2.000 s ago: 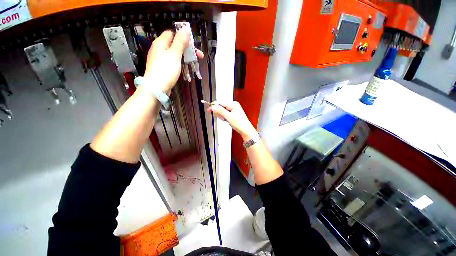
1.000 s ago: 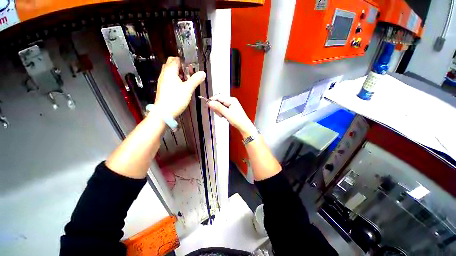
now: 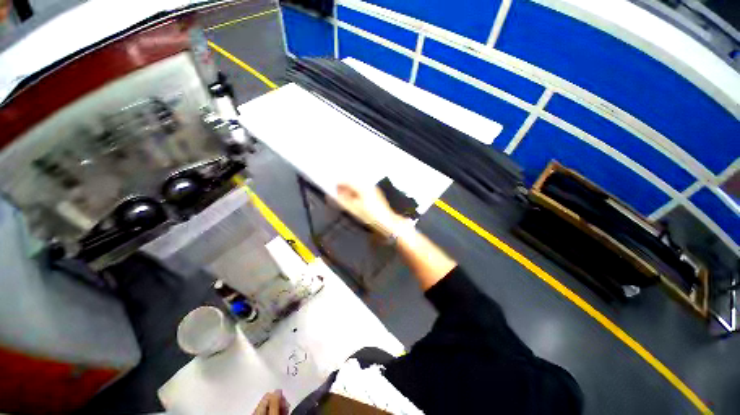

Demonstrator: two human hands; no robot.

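Observation:
The strap stack [image 3: 406,121], a thick black bundle, lies along the white table [image 3: 300,121]. A small dark cloth or leather piece [image 3: 397,197] lies at the table's near end. My right hand [image 3: 365,209] is stretched out over that end, just left of the dark piece. It is blurred, and whether it holds something cannot be told. My left hand [image 3: 272,403] shows only as fingertips at the bottom edge; the rest is cut off. No strap can be made out in either hand.
The edge-painting machine [image 3: 114,61] stands at left, its two black rollers [image 3: 158,201] low in front. A white bucket [image 3: 203,331] and a blue-capped bottle [image 3: 238,306] are below it. A wooden strap box [image 3: 617,235] sits right, beside blue partitions [image 3: 617,73].
The view has swung from the oven and its hanging clips to the machine and strap table. Both hands have left the clip area; my left hand has dropped to the bottom edge.

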